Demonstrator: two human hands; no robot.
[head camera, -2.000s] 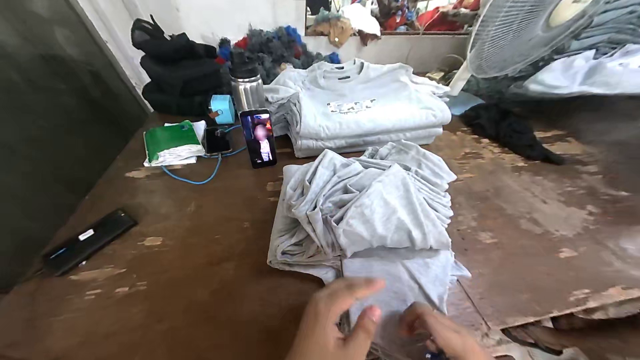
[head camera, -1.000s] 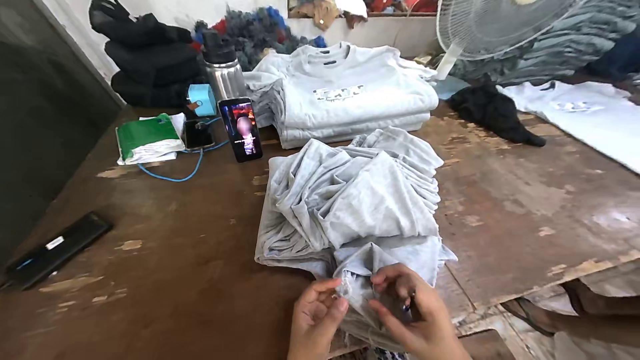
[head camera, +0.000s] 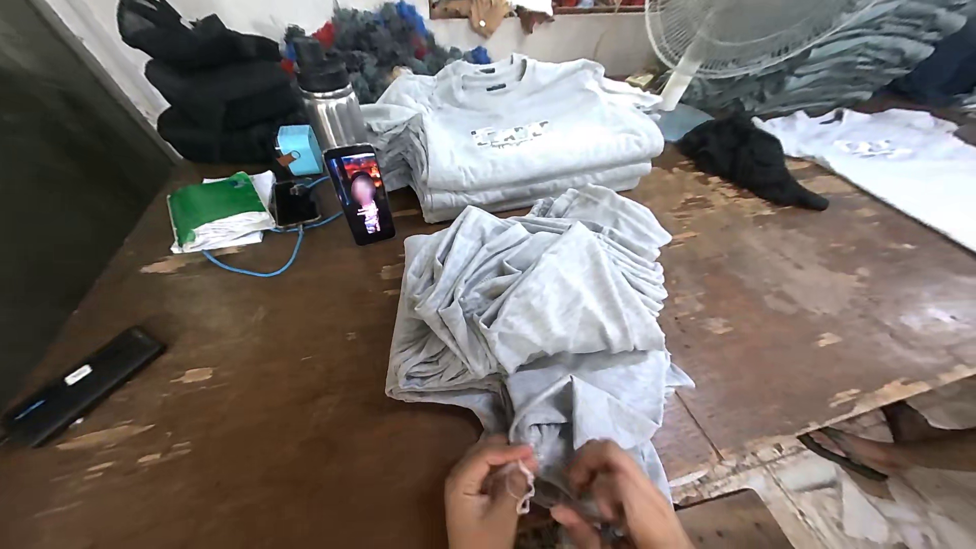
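A heap of light grey knit garments lies rumpled in the middle of the wooden table, its lower part reaching down to my hands. My left hand pinches an edge of the grey fabric near the table's front, with a whitish strip or thread at its fingertips. Close on its right, my right hand has its fingers curled at the same cloth; a small dark item shows under its fingers, too hidden to name. Behind the heap is a stack of folded grey T-shirts with a printed chest design.
A lit phone leans near a steel bottle. Further left are a green packet, a blue cable and a black phone-like device. Black cloth, a white shirt and a fan stand right. Another person's foot shows beyond the edge.
Two seconds ago my left hand was spread over the cloth; now its fingers pinch the fabric. The cloth's lower part, flatter then, is bunched up between my hands. The view has shifted somewhat.
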